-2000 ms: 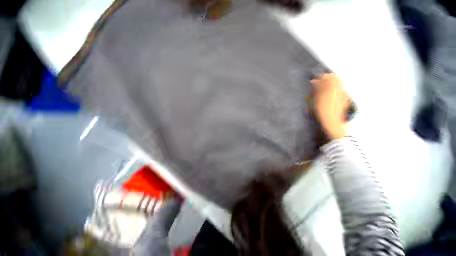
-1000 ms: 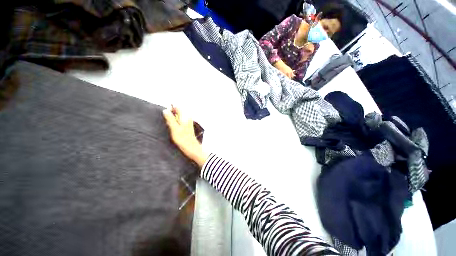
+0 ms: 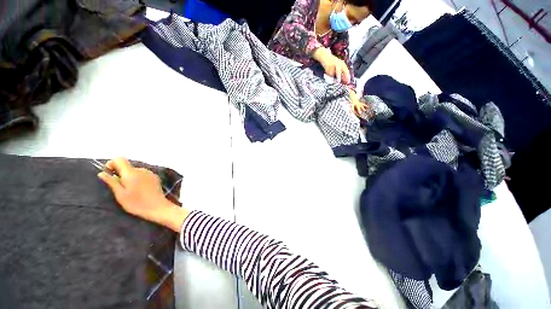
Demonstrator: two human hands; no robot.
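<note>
A grey garment piece [image 3: 66, 235] lies flat at the lower left of the white table, with brown plaid lining [image 3: 162, 268] showing at its right side. My right hand [image 3: 136, 188], in a striped sleeve, rests on the piece near its upper right corner. Its fingers close on a small metallic tool, likely thread snips [image 3: 99, 165], whose thin tips point left along the top edge. My left hand is not in view.
Dark plaid-lined garments [image 3: 42, 54] lie crumpled at the upper left. Navy garments with checked lining [image 3: 423, 211] spread across the table [image 3: 290, 211] to the right. A masked co-worker [image 3: 311, 36] sits opposite, hands on them. Dark cloth hangs on a rack [image 3: 471, 102] behind.
The view has shifted right, so my right hand and the grey piece appear further left and lower. The metallic tips now show at my fingers. The co-worker's hands have moved onto the checked garments.
</note>
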